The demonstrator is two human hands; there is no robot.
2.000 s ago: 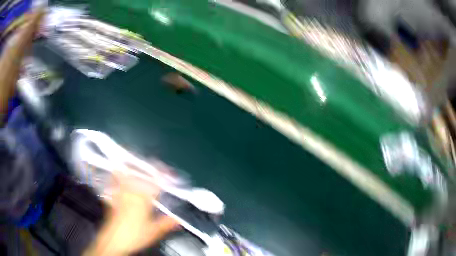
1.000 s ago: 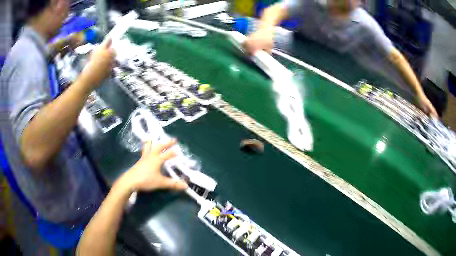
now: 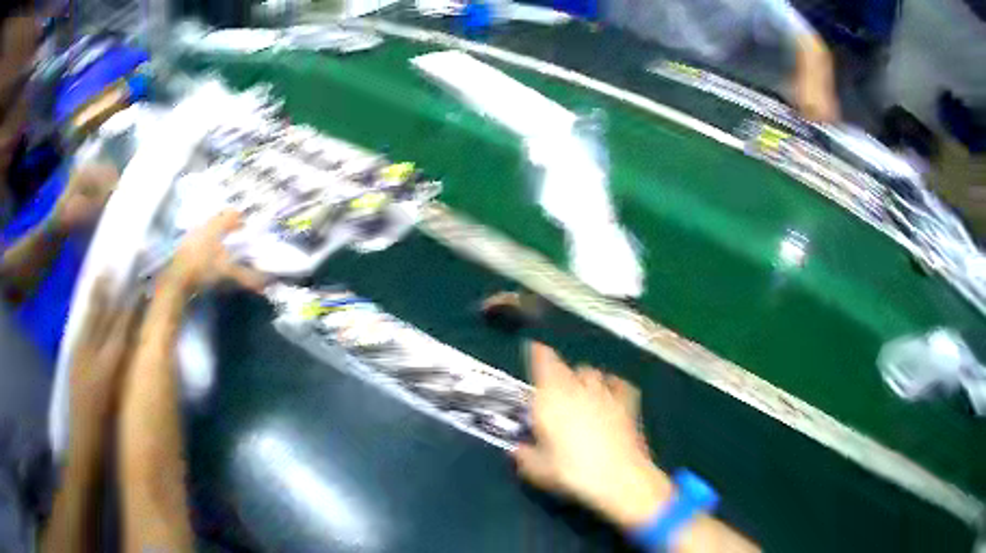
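An open power strip [image 3: 416, 362], a long white housing filled with parts, lies slanting on the dark green bench, with a yellow block near its far left end. My left hand [image 3: 200, 259] is at that left end, thumb and fingers apart; blur hides whether it holds the strip or cord. My right hand [image 3: 584, 432], with a blue wristband, grips the strip's near right end, index finger extended. The whole view is blurred.
Several open power strips [image 3: 335, 200] lie beyond my left hand. A long white strip with bagged cord [image 3: 573, 173] lies on the belt. A small brown object [image 3: 505, 307] sits near the edge strip [image 3: 746, 394]. Other workers' arms show at left and top right.
The strip has moved up and left, with my left hand at its end. My right hand has come into view on its right end. The other worker's hand has left the white strip on the belt.
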